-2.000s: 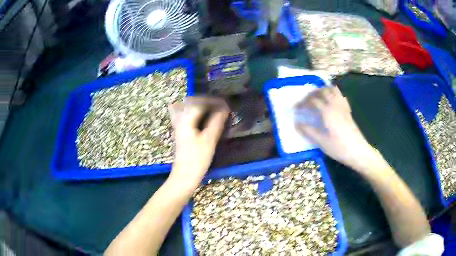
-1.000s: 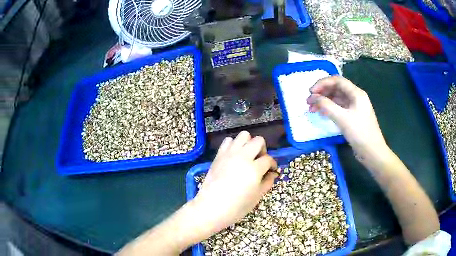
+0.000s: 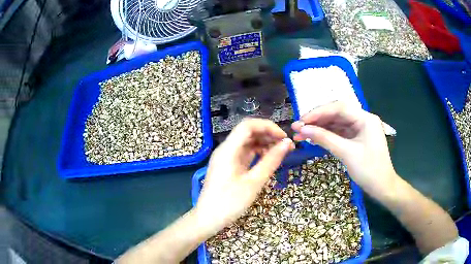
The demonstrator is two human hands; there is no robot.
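My left hand [image 3: 242, 172] is above the near blue tray [image 3: 365, 242] of small brass-coloured metal pieces, thumb and forefinger pinched on a tiny piece, probably metal, mostly hidden by the fingertips. My right hand [image 3: 356, 144] meets it from the right, with thumb and forefinger pinched close together at the left fingertips. Whether a white insert is between the right fingertips is too small to tell. The small tray of white inserts [image 3: 323, 85] lies just behind my right hand. The hand press [image 3: 240, 49] stands behind both hands, with its shiny round seat [image 3: 250, 105] bare.
A large blue tray of metal pieces [image 3: 147, 111] is left of the press. A white fan [image 3: 155, 18] stands behind it. A clear bag of parts [image 3: 374, 28], a red bin [image 3: 434, 26] and another blue tray [image 3: 448, 77] are at the right. A pale strip [image 3: 388, 129] lies beside my right hand.
My left hand has risen from the near tray's pieces. My right hand has moved from over the white inserts down and left, and the fingertips of both hands now meet.
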